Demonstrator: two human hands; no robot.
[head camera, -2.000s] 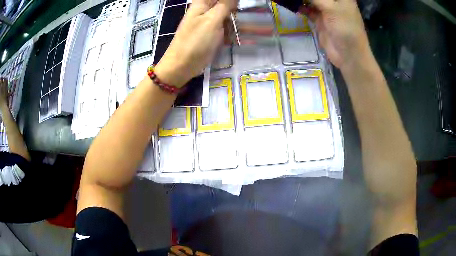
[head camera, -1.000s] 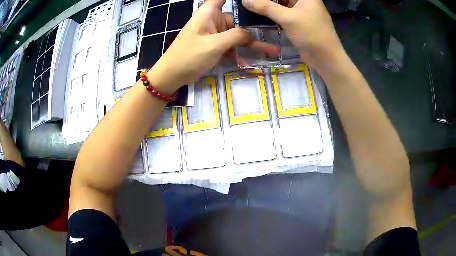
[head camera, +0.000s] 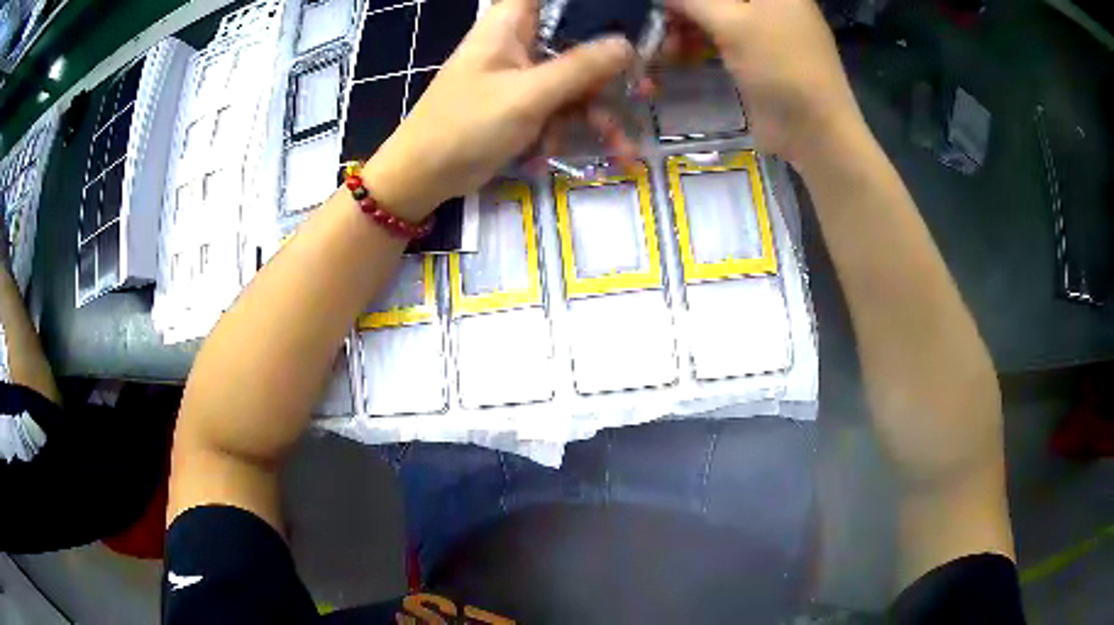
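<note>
A clear housing (head camera: 586, 120) with a black adhesive pad (head camera: 596, 20) at its upper part is held near the top edge of the picture, blurred. My left hand (head camera: 519, 92) grips it from the left, thumb over its front and fingers behind. My right hand (head camera: 764, 55) is at its upper right, blurred and partly cut off by the top edge; whether its fingers touch the pad cannot be told. Below, yellow-bordered housings (head camera: 726, 271) lie in a row. An adhesive sheet with black rectangles (head camera: 389, 61) lies under my left forearm.
Black-bordered housing (head camera: 314, 100) lies left of the adhesive sheet. Further left are white window sheets (head camera: 214, 159) and a stack of black-grid sheets (head camera: 112, 183). A small clear piece (head camera: 965, 128) and a flat dark outlined item (head camera: 1065, 202) lie right. Another person's arm (head camera: 27, 330) is far left.
Since the earlier frames, the black pad and the clear housing have come together between my hands. Over the last second my right hand has moved slightly right, away from the housing's middle.
</note>
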